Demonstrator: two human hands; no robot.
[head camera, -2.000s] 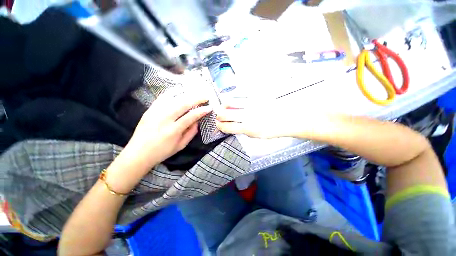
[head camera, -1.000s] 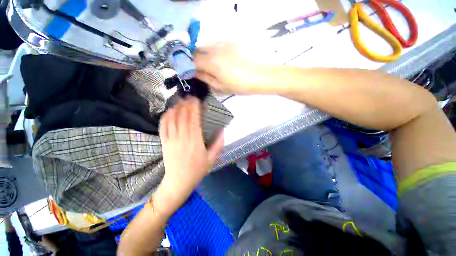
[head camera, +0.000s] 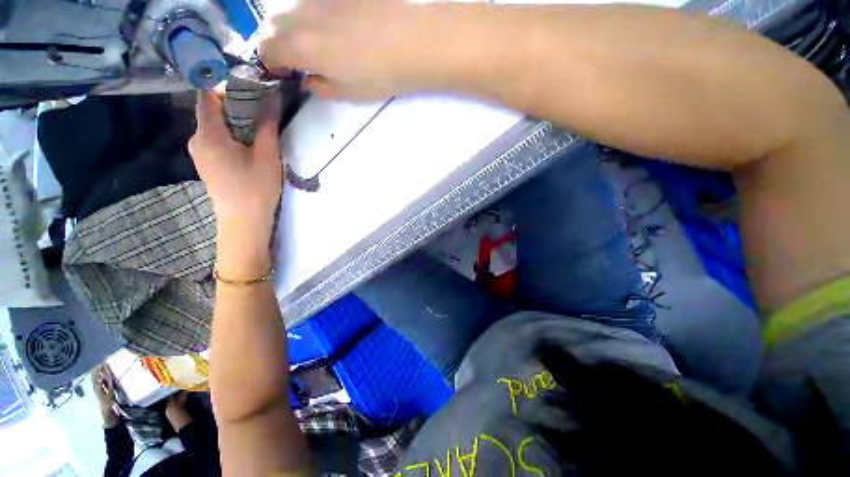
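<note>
The plaid garment (head camera: 154, 228) lies left of my left arm in soft folds, with its black lining (head camera: 116, 149) behind it. My left hand (head camera: 238, 154) grips a small folded plaid part (head camera: 244, 101) between thumb and fingers, just below the blue-grey cylinder (head camera: 198, 58) on the sewing machine (head camera: 65, 47). My right hand (head camera: 312, 47) is at the right side of this part, near the machine head, with fingers bent on dark fabric; the exact hold is partly hidden. The needle is not visible.
The white table (head camera: 373, 177) has a ruler-marked front edge (head camera: 419, 207). A dark thread lies on it. Blue bins (head camera: 387, 373) stand below. Another person's hands and dark sleeves show at lower left. A round fan grille (head camera: 51, 347) is at far left.
The view has turned and shifted toward the machine. The scissors and pen have left the picture. My left hand has moved from lying flat on the fabric to pinching the plaid part.
</note>
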